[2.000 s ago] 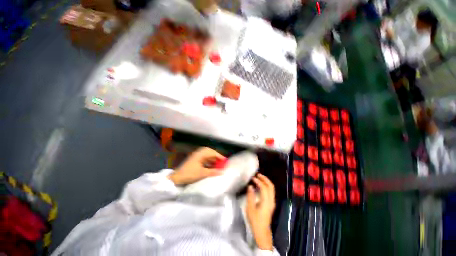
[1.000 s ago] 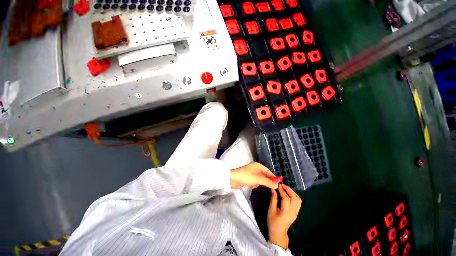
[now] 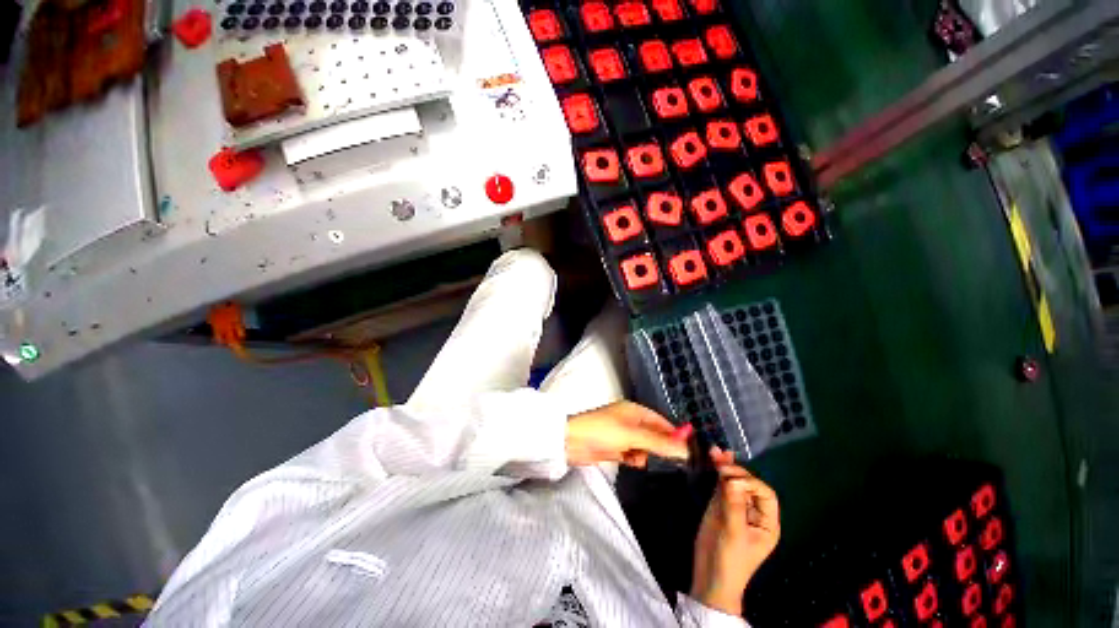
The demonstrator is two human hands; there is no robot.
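Note:
My left hand (image 3: 623, 434) holds a small red housing (image 3: 682, 433), mostly hidden by the fingers, above my lap's right side. My right hand (image 3: 740, 513) is just right of it, thumb and fingertips close together. Something dark shows between the two hands; I cannot tell whether it is a part or shadow. The insert tray (image 3: 787, 390) with rows of black discs lies just beyond the hands on the green bench, partly under a clear plastic bag (image 3: 733, 380).
A black blister tray (image 3: 633, 112) of red housings lies beyond the insert tray; another (image 3: 884, 558) is at lower right. The white machine base (image 3: 368, 202) is upper left, with a red stop button (image 3: 498, 189), a fixture block (image 3: 260, 86) and a perforated plate (image 3: 380, 74).
My right hand has moved right, away from my left hand, opening a small gap. My left hand stays nearly in place with the red housing. The view has shifted slightly.

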